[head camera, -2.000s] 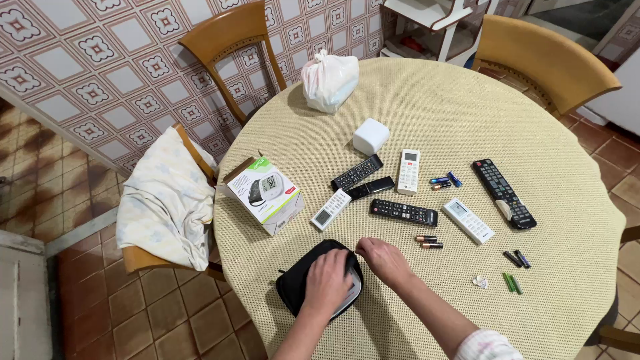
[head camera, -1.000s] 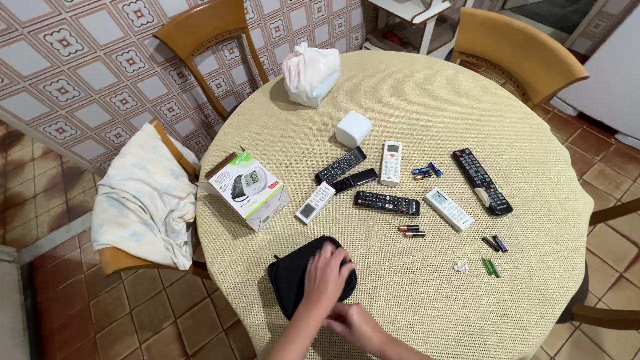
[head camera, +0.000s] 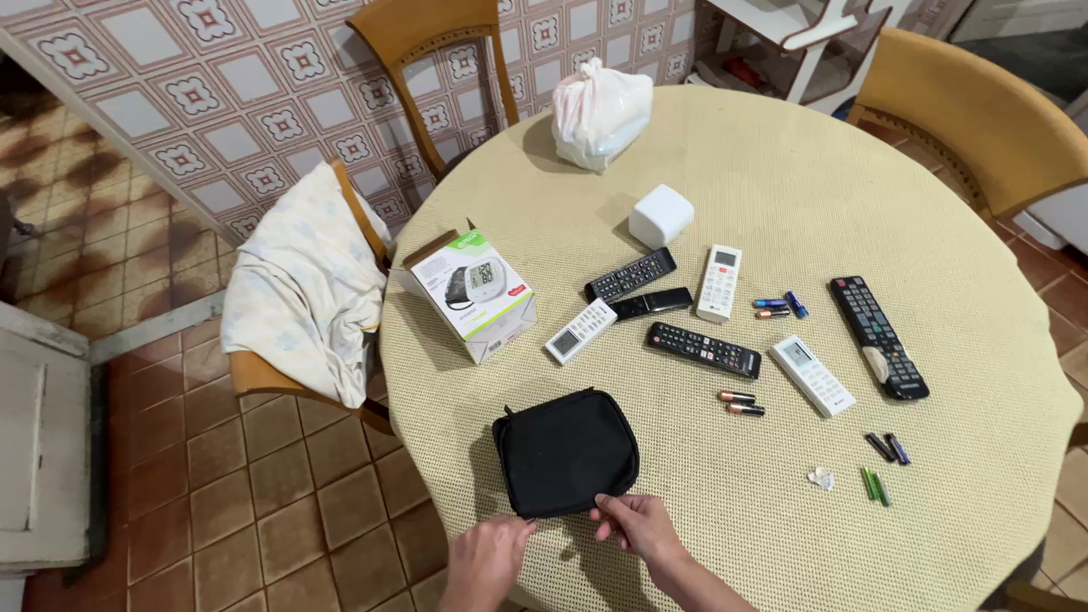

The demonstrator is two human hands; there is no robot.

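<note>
A black zippered fabric case (head camera: 566, 455) lies flat near the table's front edge, its lid down. At the case's front left corner, my left hand (head camera: 489, 557) pinches what looks like the small zipper pull. My right hand (head camera: 636, 529) grips the front right edge of the case between thumb and fingers. Behind the case stand an opened blood pressure monitor box (head camera: 472, 289) and a white remote control (head camera: 580, 331). To the right of it lie a black remote control (head camera: 704, 349) and two copper-topped batteries (head camera: 741, 403).
More remotes, including a white one (head camera: 812, 376) and a long black one (head camera: 880, 337), lie to the right. Blue batteries (head camera: 797, 304), green batteries (head camera: 875, 486) and crumpled plastic (head camera: 821, 478) are nearby. A white block (head camera: 661, 216) and a tied plastic bag (head camera: 602, 115) stand farther back.
The case's lid, partly raised two seconds ago, is now down. My left hand has moved off the top of the case to its front left corner.
</note>
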